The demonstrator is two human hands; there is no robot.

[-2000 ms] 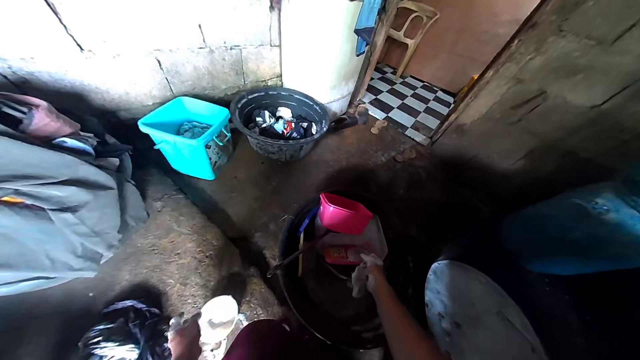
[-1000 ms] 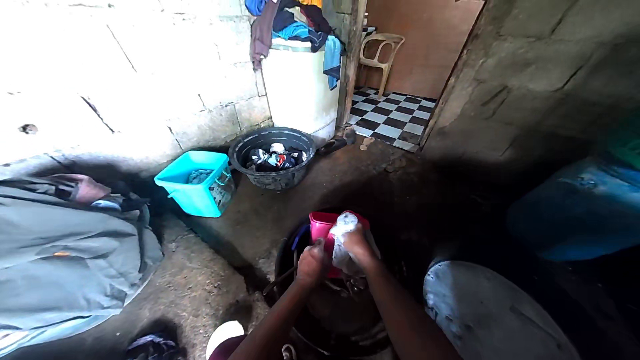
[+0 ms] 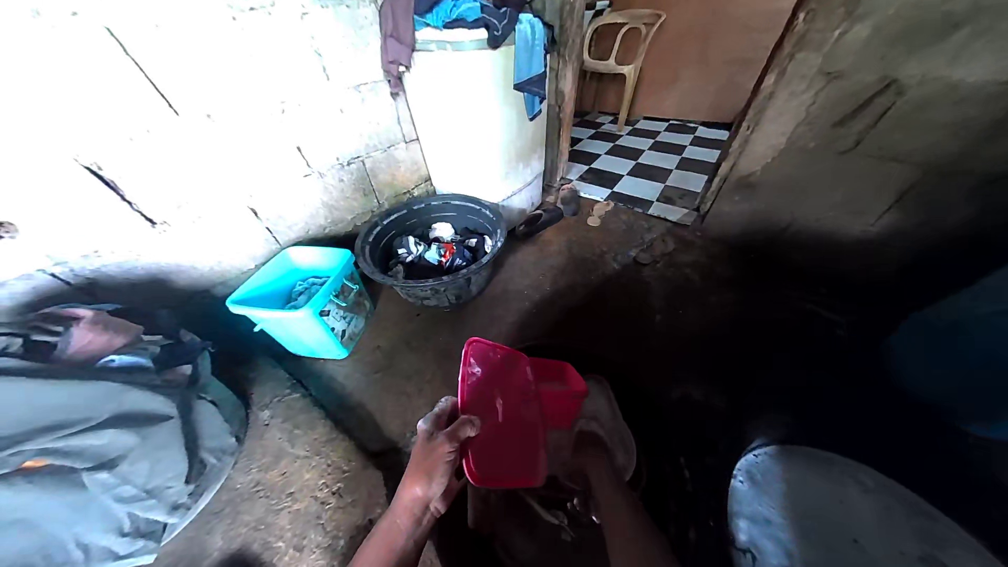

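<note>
My left hand (image 3: 442,449) grips the left edge of a red plastic lid (image 3: 502,417), held tilted over a dark basin. Just behind the lid's right side is a pinkish-red plastic container (image 3: 559,387). A pale, translucent plastic piece (image 3: 618,425) lies to the right of it. My right hand (image 3: 587,465) is low in deep shadow beside these, partly hidden; its fingers and whatever they touch are too dark to make out. Some pale items (image 3: 551,508) show dimly in the basin below the lid.
A turquoise bin (image 3: 335,327) and a black basin of clothes (image 3: 441,295) stand ahead by the block wall. Behind is a white drum (image 3: 480,118) draped with clothes. A grey cloth-covered heap (image 3: 94,441) is at left, a round pale surface (image 3: 835,504) at right, slippers (image 3: 542,220) near the doorway.
My hands were together at a whitish item one second ago; now they are apart, with the red lid in my left hand and my right hand lower.
</note>
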